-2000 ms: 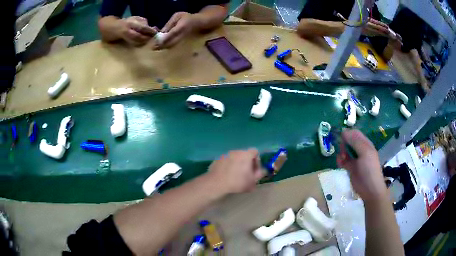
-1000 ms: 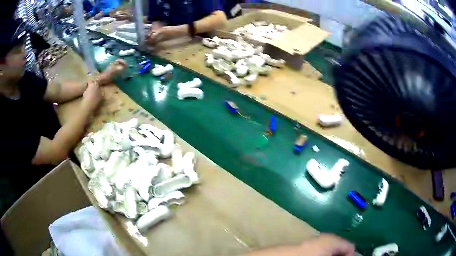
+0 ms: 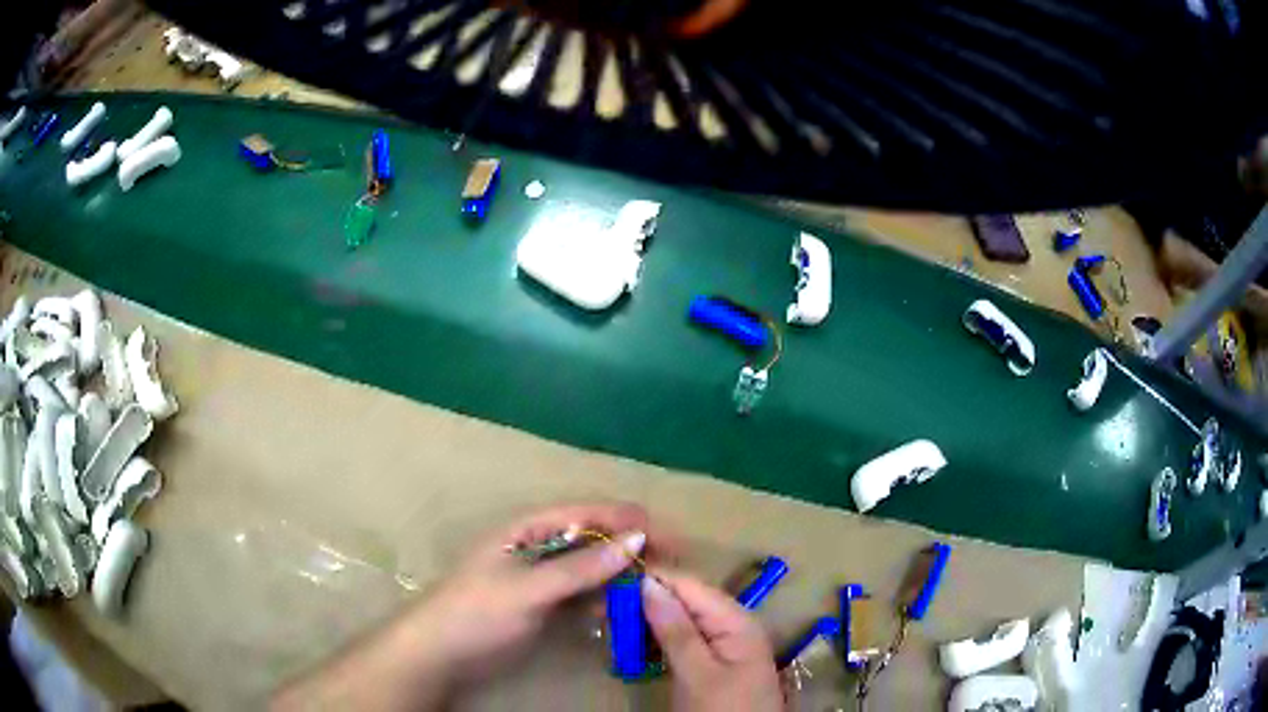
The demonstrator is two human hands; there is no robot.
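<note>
My left hand (image 3: 542, 577) holds the wire and small board end of a battery-and-board assembly over the brown bench. My right hand (image 3: 709, 640) grips the same assembly at its blue battery cell (image 3: 627, 626), which hangs upright between the hands. Thin orange-yellow lead wires (image 3: 598, 537) arch from the board to the cell. The small circuit board (image 3: 545, 545) shows at the left fingers, partly hidden. Several more blue batteries lie on the bench just right of my hands, one with a tan face (image 3: 859, 623).
A green belt (image 3: 459, 362) crosses ahead, carrying white housings (image 3: 897, 476) and a wired blue battery (image 3: 727, 321). A shell pile (image 3: 70, 431) lies at left; white shells (image 3: 985, 648) lie at lower right. A large black fan (image 3: 834, 111) covers the top. A grey post stands at right.
The view has swung back from the left side. My hands are now together over the bench, holding a wired blue battery. Earlier, my hands reached over the belt and bench separately.
</note>
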